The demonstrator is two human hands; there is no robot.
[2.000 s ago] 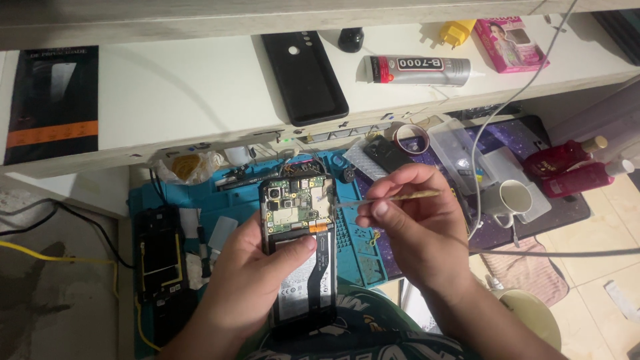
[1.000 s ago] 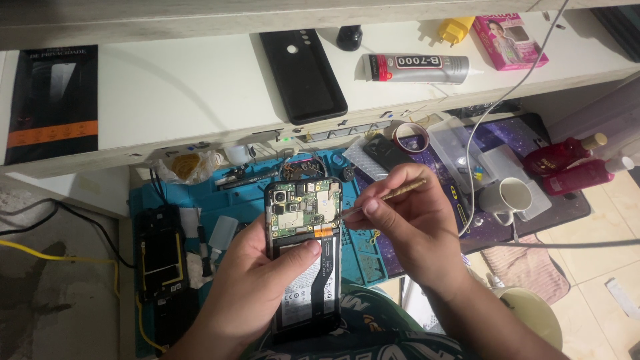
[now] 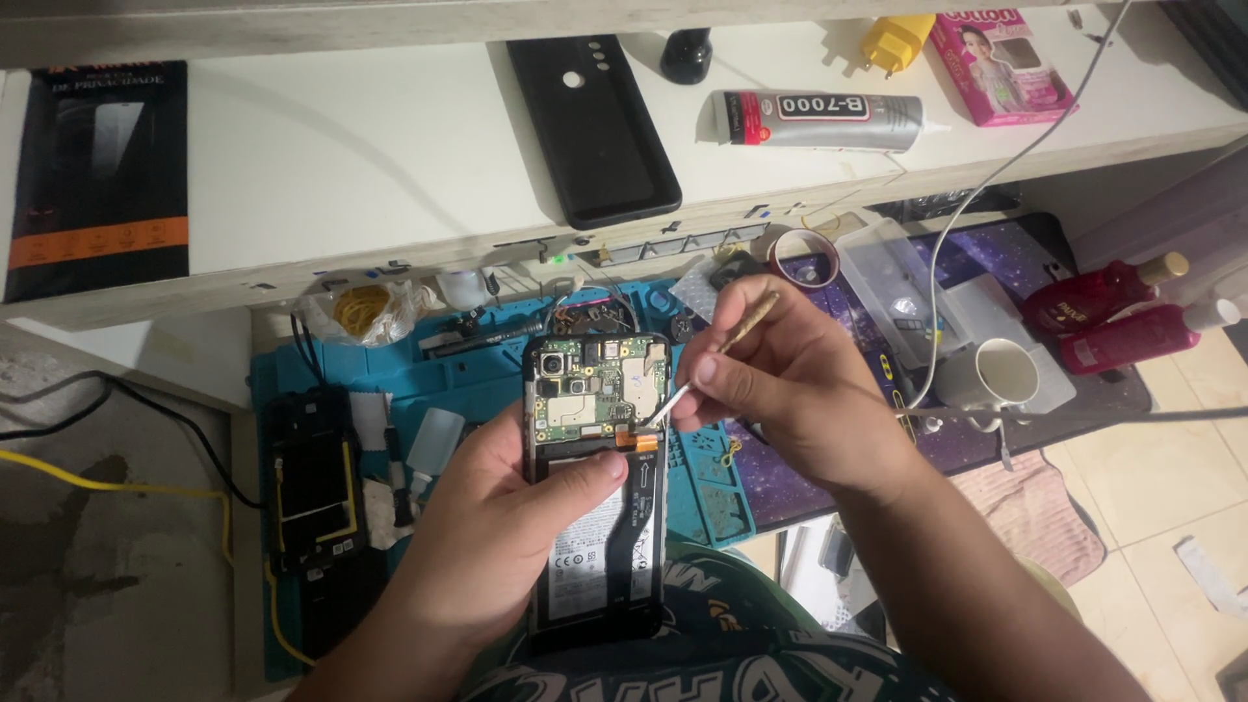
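My left hand grips an opened smartphone from its left side, the thumb resting near the top of the battery. The green circuit board lies exposed in the upper half, with camera modules at its top left and an orange flex cable below it. Between thumb and fingers, my right hand holds a thin metal pick-like tool with a brownish handle. Its tip meets or hovers over the board's lower right edge, just above the orange flex; contact cannot be told.
A black phone back cover, a B-7000 glue tube and a yellow charger lie on the white shelf. Below are a teal repair mat, a dark phone frame, a white mug and red bottles. A cable hangs at right.
Two seconds ago the tool's tip was at the board's right edge, higher up; it is now lower, near the orange flex. My left hand still holds the phone.
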